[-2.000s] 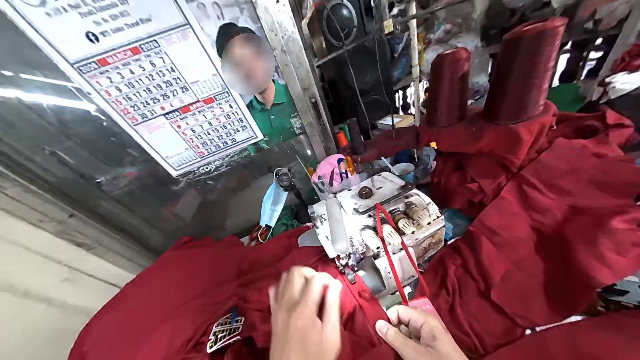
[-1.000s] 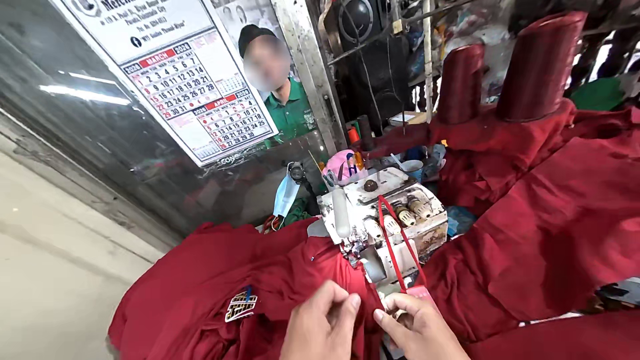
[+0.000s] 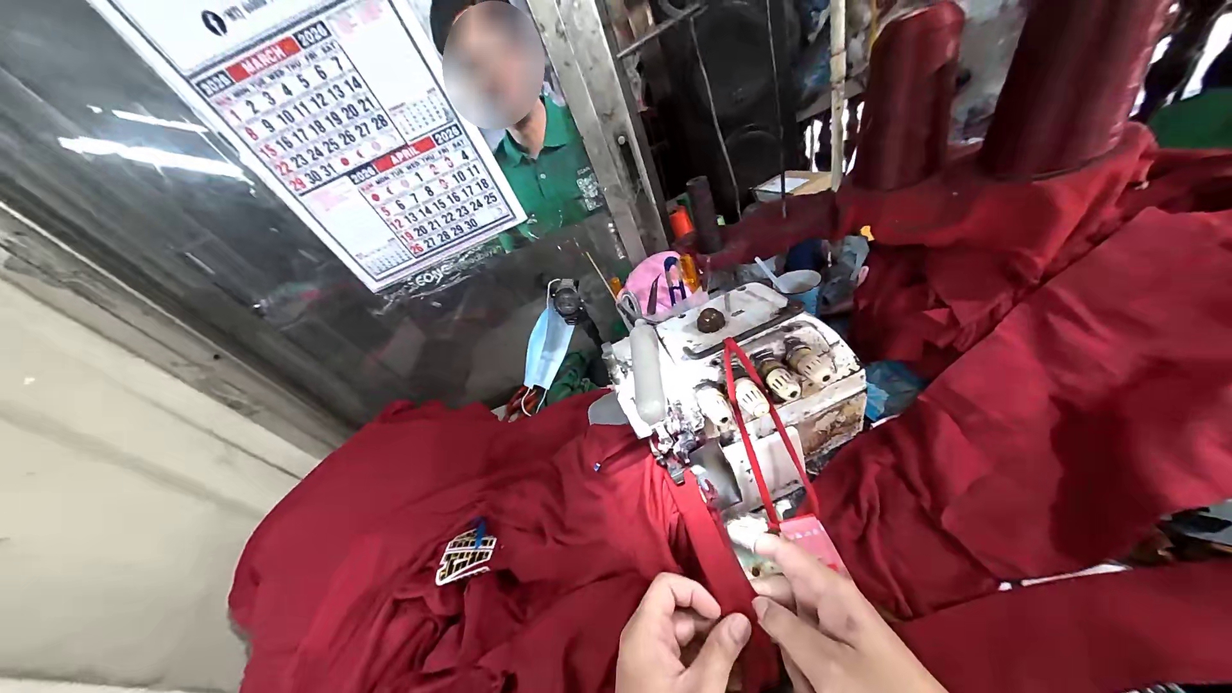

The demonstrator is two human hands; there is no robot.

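Note:
A white overlock sewing machine [image 3: 760, 385] with several tension dials stands at the centre. Dark red knit fabric [image 3: 500, 520] with an embroidered patch [image 3: 467, 553] lies bunched at its left and below it. From the presser foot [image 3: 677, 462] a folded red fabric band [image 3: 714, 549] runs down toward my hands. My left hand [image 3: 674, 630] pinches the band's left edge between thumb and finger. My right hand [image 3: 828, 616] grips the right edge close by, its index finger extended over the fabric. A red cord [image 3: 756, 448] with a pink tag [image 3: 810, 541] hangs over the machine's front.
Large dark red thread cones [image 3: 905, 96] stand at the back right, with more red fabric [image 3: 1068, 404] below. A blue face mask [image 3: 549, 346] and a wristwatch [image 3: 566, 300] hang behind the machine. A calendar [image 3: 356, 144] is on the metal-framed panel at the left.
My left hand was near the presser foot, blurred, two seconds ago; it has moved down beside my right hand on the band. The view has shifted closer to the machine.

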